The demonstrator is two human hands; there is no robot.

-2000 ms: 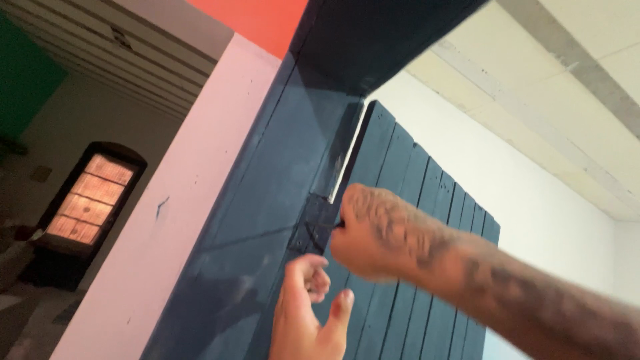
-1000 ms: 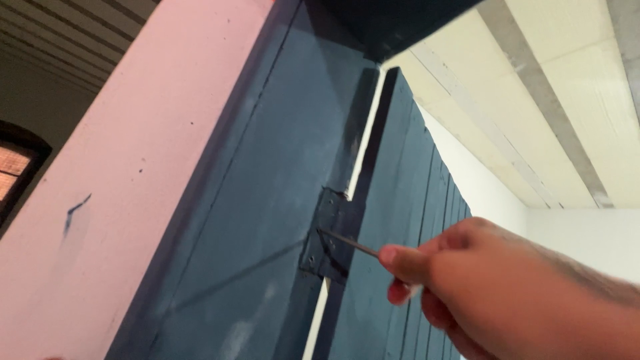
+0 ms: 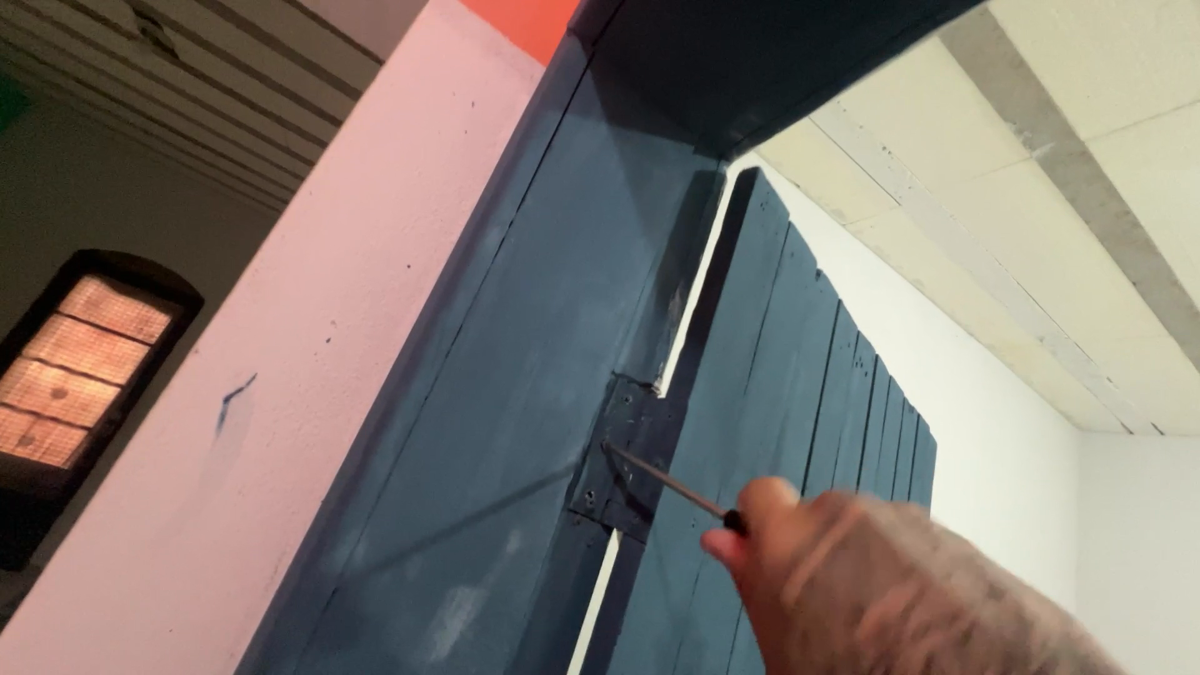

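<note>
My right hand point(image 3: 844, 572) is closed around the handle of a screwdriver point(image 3: 675, 486); a bit of dark handle shows at the fingers. The thin metal shaft points up and left, and its tip meets a screw position on the painted metal hinge point(image 3: 623, 450). This hinge joins the dark blue wooden frame point(image 3: 487, 375) to the blue plank door or shutter point(image 3: 778, 356). Other screws or screw holes show on the hinge plate above and below the tip. My left hand is out of view.
A pink wall edge point(image 3: 347, 281) runs along the frame's left side. Beyond it is a dim room with an arched window point(image 3: 94, 366). Overhead, the frame's dark top piece point(image 3: 750, 66) crosses the view. White wall and pale ceiling panels lie behind the planks.
Two seconds ago both hands were at the hinge; my left hand has since left the view. My right hand has drawn back from the hinge, with the screwdriver shaft now visible between them.
</note>
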